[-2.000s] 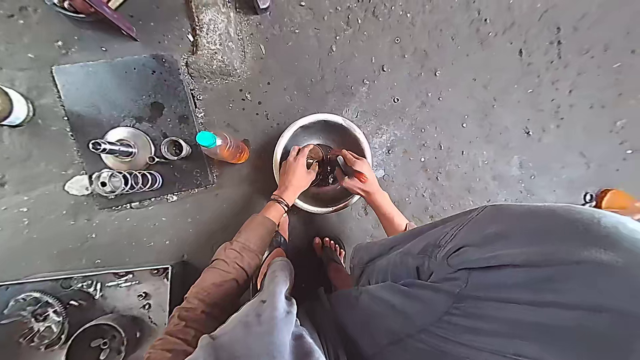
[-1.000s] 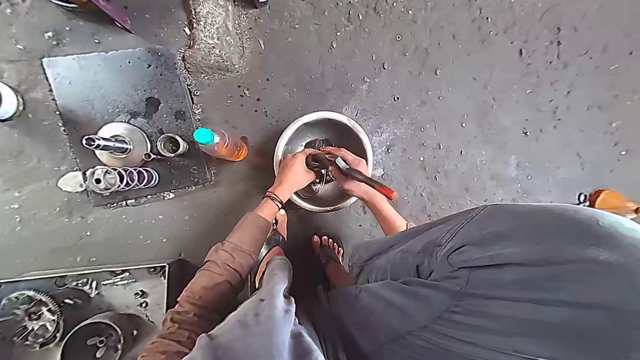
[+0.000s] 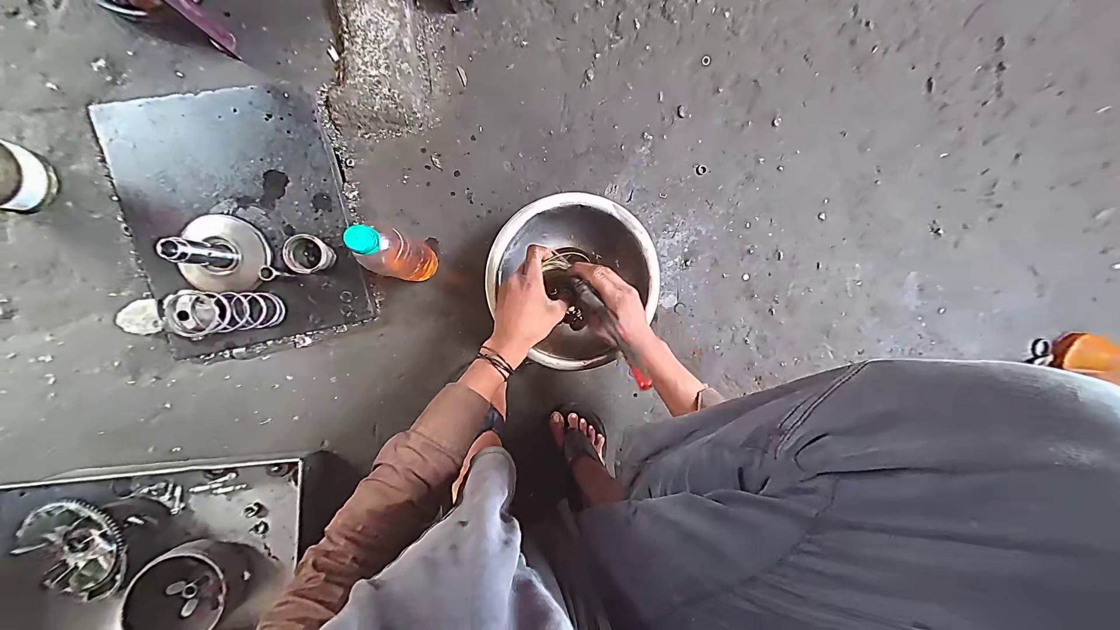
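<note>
A round metal bowl point(image 3: 643, 232) stands on the floor between my feet and the middle of the view. Over its left part, my left hand point(image 3: 528, 306) grips a ring-shaped metal part point(image 3: 560, 262). My right hand point(image 3: 617, 302) is closed around a dark brush-like tool point(image 3: 595, 306) with a red end, which slants from the part toward my right wrist. The tool's working end is partly hidden by my fingers. Small dark pieces and liquid lie low in the bowl, blurred.
Left of the bowl stands a clear bottle point(image 3: 398, 254) of orange liquid with a teal cap. A dark plate point(image 3: 210, 131) holds a shafted metal disc point(image 3: 223, 254), a coil spring point(image 3: 249, 311) and a metal collar point(image 3: 308, 254). A metal tray point(image 3: 299, 507) with gears sits lower left.
The red-ended tool in my right hand now points more steeply down toward my wrist than one second ago. Both hands stay over the bowl.
</note>
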